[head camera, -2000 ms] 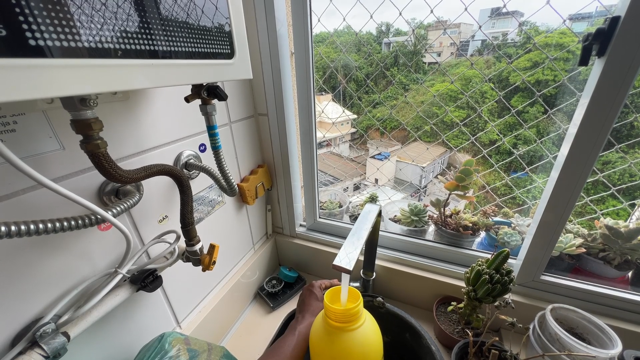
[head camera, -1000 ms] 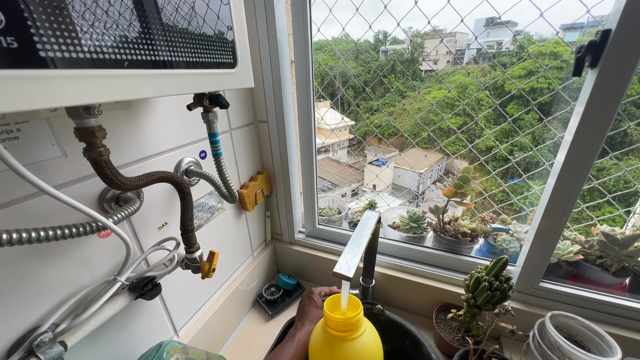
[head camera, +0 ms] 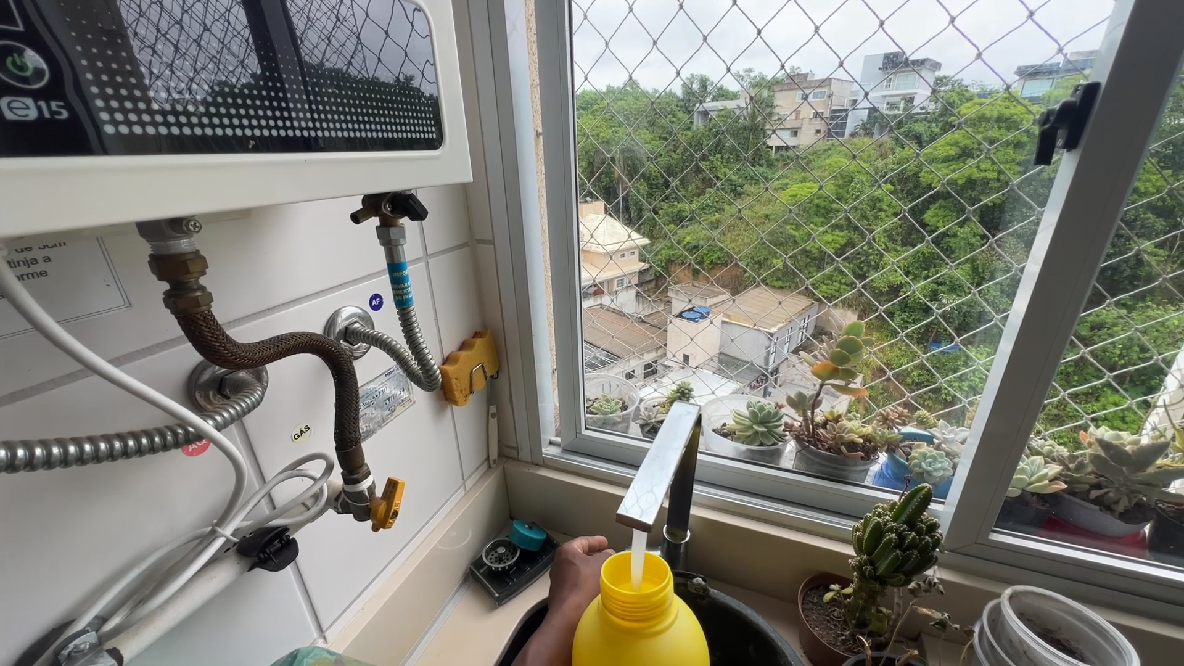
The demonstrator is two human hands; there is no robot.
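Note:
Water runs from the square chrome faucet [head camera: 659, 467] into the open neck of a yellow plastic bottle [head camera: 640, 620]. The bottle stands upright over a dark sink basin [head camera: 740, 618], its lower part out of frame. My left hand [head camera: 578, 573] is just left of and behind the bottle's neck, near the faucet's base; its fingers are partly hidden, so I cannot tell whether it grips anything. My right hand does not show.
A black tray [head camera: 513, 564] with a teal cap lies left of the sink. A potted cactus [head camera: 893, 546] and stacked clear plastic pots [head camera: 1054, 629] stand at right. The water heater [head camera: 231, 176], its hoses and a yellow valve handle [head camera: 388, 504] are at left.

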